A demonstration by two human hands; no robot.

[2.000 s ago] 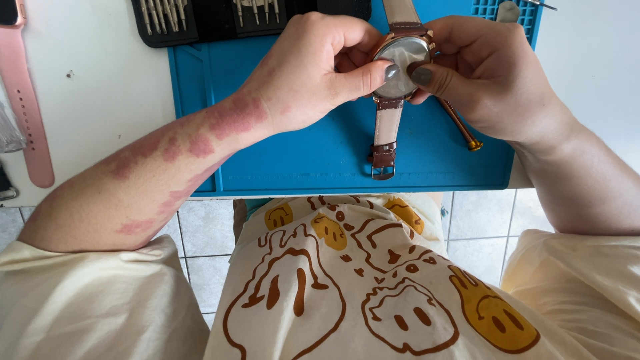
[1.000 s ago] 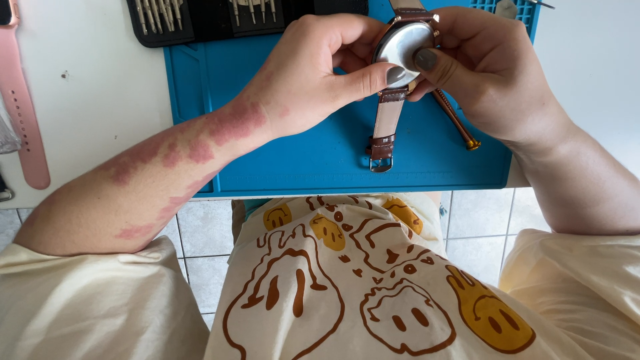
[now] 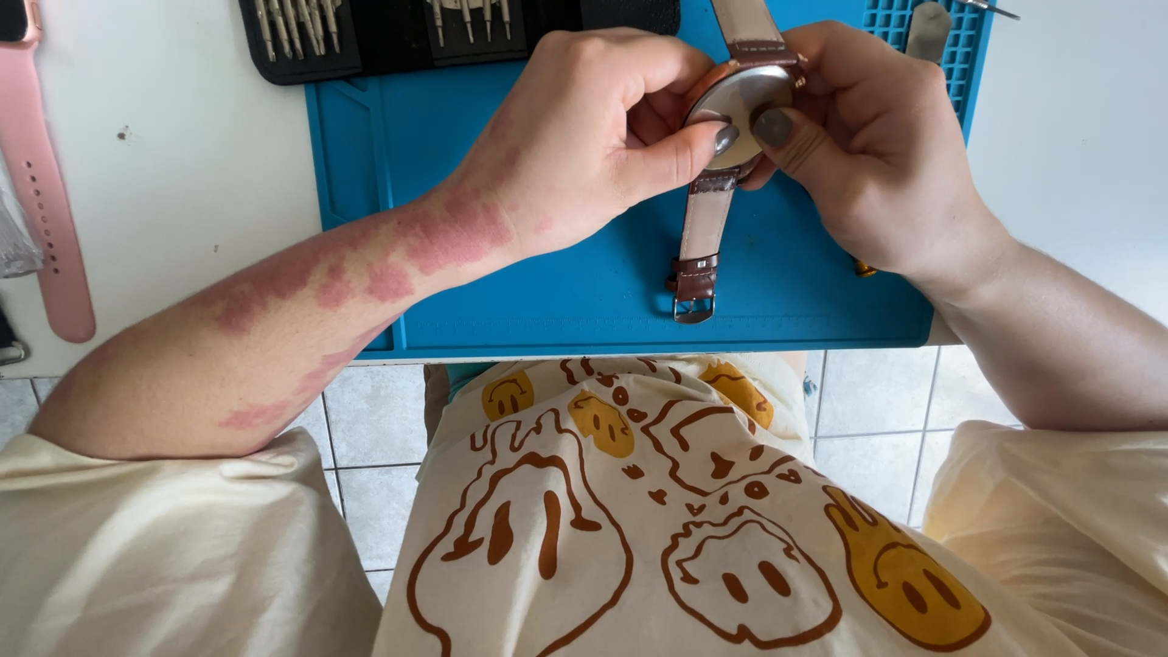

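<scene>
Both my hands hold a wristwatch (image 3: 744, 91) with its metal back facing up, over a blue silicone work mat (image 3: 547, 301). My left hand (image 3: 611, 128) grips the left side of the case, its thumb on the back. From the right, my right hand (image 3: 876, 155) grips the case, its thumb pressed on the back and its fingers by the crown side. The brown leather strap (image 3: 703, 228) hangs toward me with its buckle (image 3: 693, 310) over the mat; the other strap part runs up out of view. The fingers partly hide the case.
A black case of small screwdrivers (image 3: 383, 46) lies along the mat's back left. At the mat's back right are a flat metal piece (image 3: 928, 32) and a thin metal tool (image 3: 995, 7). A smartwatch with a pink band (image 3: 55, 182) lies at the far left on the white table (image 3: 182, 182).
Both hands keep hold of the watch, which has turned and tilted slightly. The gold-coloured tool beneath my right hand, seen at length before, is now mostly hidden.
</scene>
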